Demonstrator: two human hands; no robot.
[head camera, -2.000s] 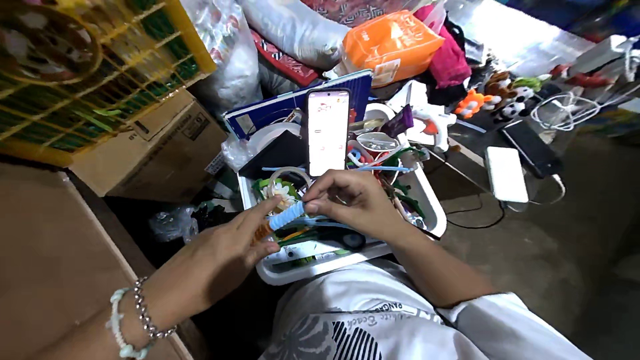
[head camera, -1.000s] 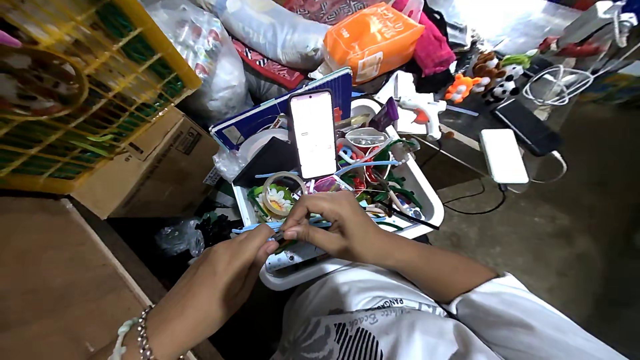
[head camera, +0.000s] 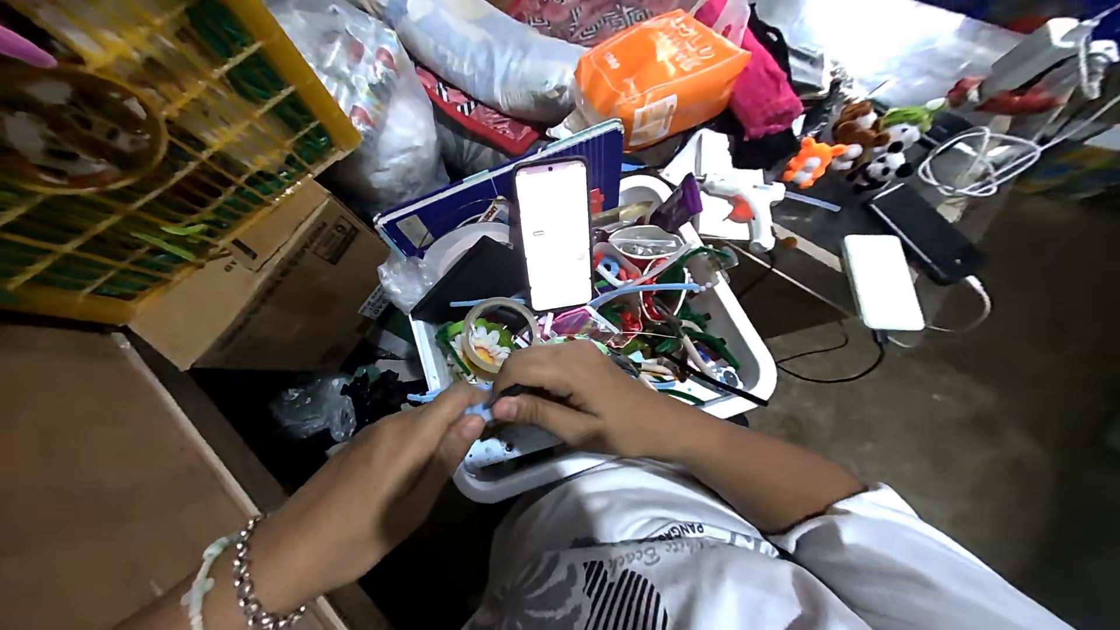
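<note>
Above the near end of a white plastic tray, my two hands meet. Between the fingertips of my left hand is a small light blue piece, probably pipe cleaner. My right hand pinches a thin dark piece against it; its full shape is hidden by the fingers. Just behind the hands lie a roll of tape and a white artificial daisy. A smartphone with a lit screen stands upright in the tray, among green, red and blue pipe cleaners.
A yellow plastic crate and a cardboard box stand at left. A hot glue gun, small plush toys, a white power bank and a black phone-like device with cables lie at right. Behind is an orange package.
Two seconds ago a longer light blue coiled piece showed between my hands; now my fingers cover most of it. A dark piece now shows at my right fingertips.
</note>
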